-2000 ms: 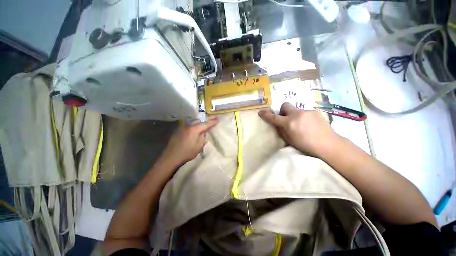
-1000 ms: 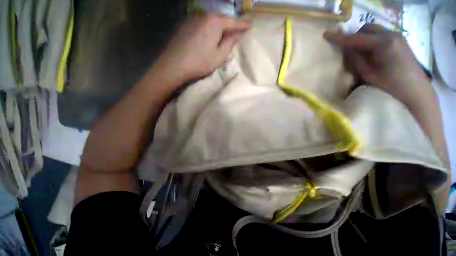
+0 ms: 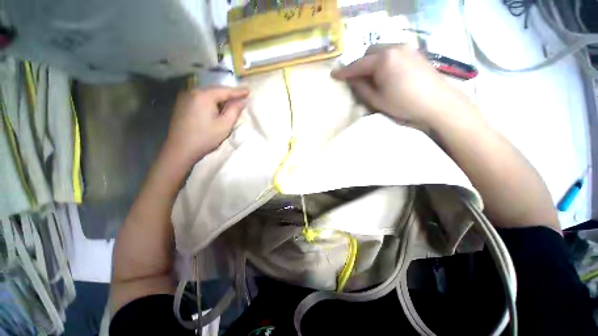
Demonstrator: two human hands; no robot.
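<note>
A beige bag body (image 3: 387, 154) spreads from the clamp down over my lap, its opening towards me. Yellow binding tape (image 3: 289, 111) runs down its middle from the clamp; more yellow tape shows inside the opening. The yellow-orange clamp frame (image 3: 286, 39) lies at the bag's far edge. My left hand (image 3: 213, 117) pinches the cloth left of the tape, just below the clamp's left corner. My right hand (image 3: 387, 82) holds the cloth at the clamp's right corner, thumb and index finger near the edge. Beige straps (image 3: 501, 262) loop over my lap.
The white machine head (image 3: 111, 36) is at upper left. Stacked beige bags (image 3: 49, 131) with hanging straps are at the left, beside a dark metal plate (image 3: 124, 157). Red and black thread snips (image 3: 452, 66) lie right of the clamp. A blue stick (image 3: 571, 195) lies far right.
The view swung down and close, then back out. Both hands remain at the cloth near the clamp. The tape, sideways-bent a second ago, hangs straighter, and the bag opening has shifted shape.
</note>
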